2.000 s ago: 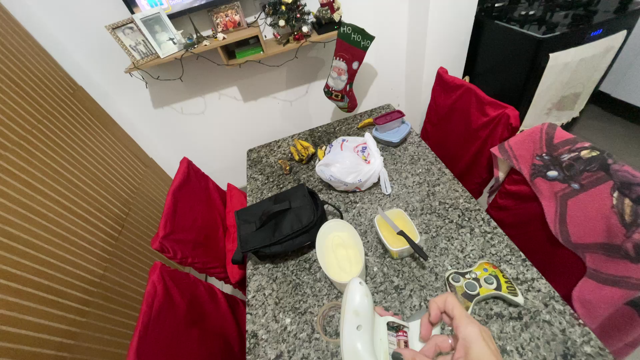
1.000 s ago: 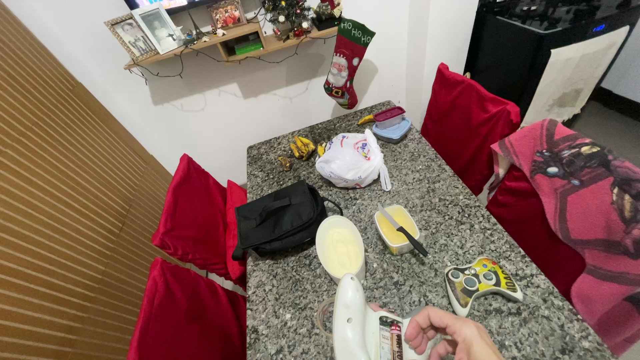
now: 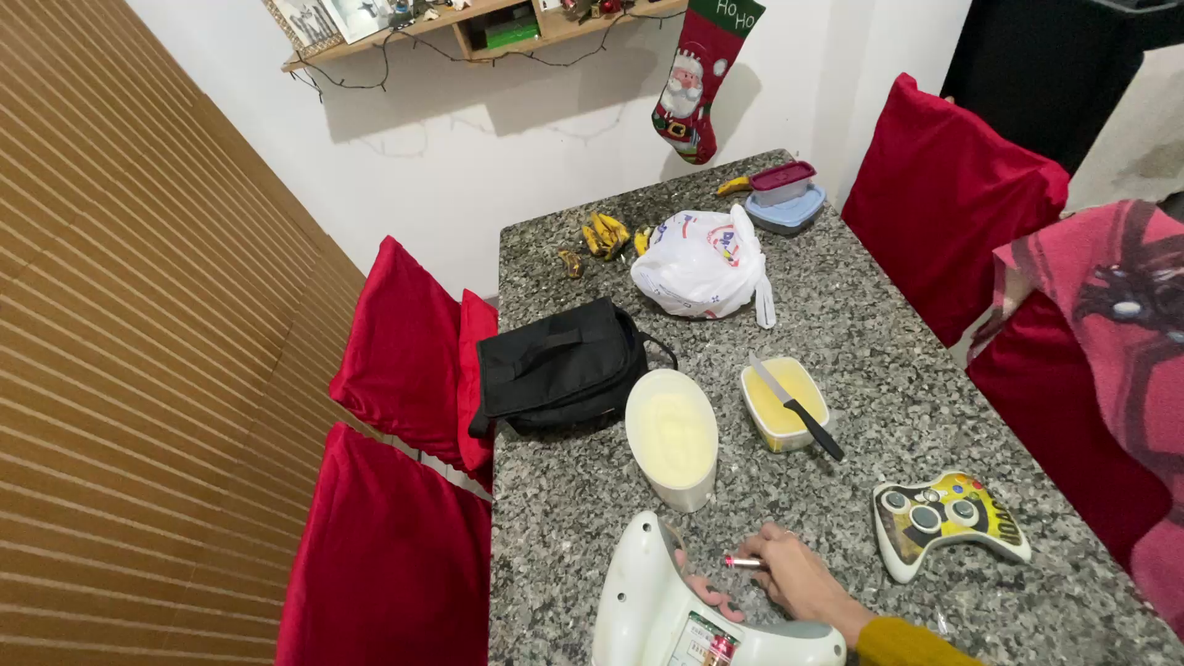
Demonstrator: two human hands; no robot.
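A white game controller [image 3: 647, 601] is held up with its underside showing and its battery bay uncovered; a battery sits inside. Fingertips of my left hand [image 3: 710, 592] show along the controller's inner edge, and the rest of that hand is hidden behind it. Just right of the controller, my right hand [image 3: 797, 575] holds a small red and silver battery [image 3: 745, 562] between thumb and fingers, low over the granite table. A second controller [image 3: 948, 520], with yellow and black graphics, lies face up farther right.
Beyond the hands stand an oval white tub [image 3: 672, 435] and a margarine tub [image 3: 775, 435] with a table knife [image 3: 795, 407] across it. A black bag [image 3: 564, 365], a tied plastic bag [image 3: 700, 264], bananas [image 3: 606, 235] and lidded containers [image 3: 784, 205] sit farther back. Red-covered chairs [image 3: 398, 555] flank the table.
My right hand was at the controller's battery bay; it has moved right, off the controller, with a battery in its fingers. The view has tilted down.
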